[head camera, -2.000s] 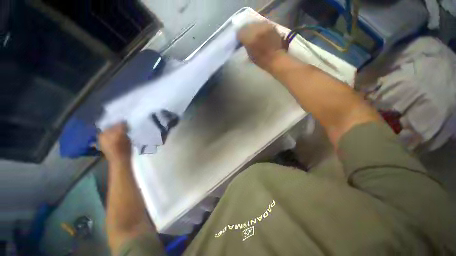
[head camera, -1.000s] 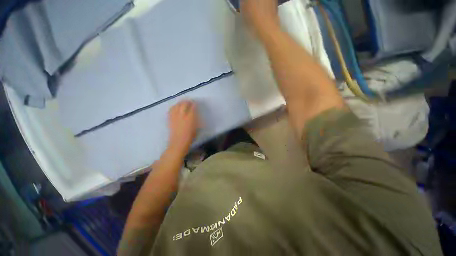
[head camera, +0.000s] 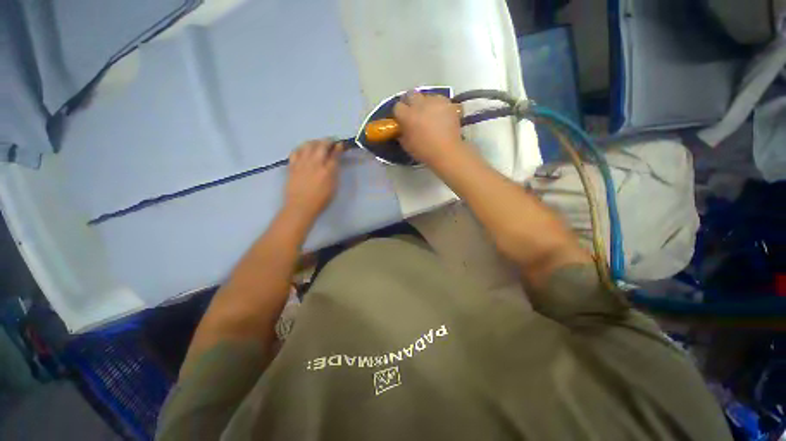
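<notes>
A light blue-grey garment panel (head camera: 233, 103) lies open on the white padded table (head camera: 414, 43). A thin dark seam (head camera: 202, 186) runs across it. My right hand (head camera: 428, 125) is closed on the orange-brown handle of the steam iron (head camera: 385, 146). The iron's pointed tip faces left and rests at the right end of the seam, over the panel's right edge. My left hand (head camera: 314, 172) lies on the seam just left of the tip, fingertips down on the cloth, gripping nothing I can make out.
Other blue-grey panels (head camera: 77, 52) lie at the table's far left. Blue and tan hoses (head camera: 595, 172) run from the iron over the right edge, past a white cloth bundle (head camera: 659, 207). A blue crate (head camera: 129, 379) is below the near left edge.
The panel was held up in both hands, then lay flat. My right hand has come back from the far edge with the iron onto the seam. My left hand has moved slightly up onto the seam.
</notes>
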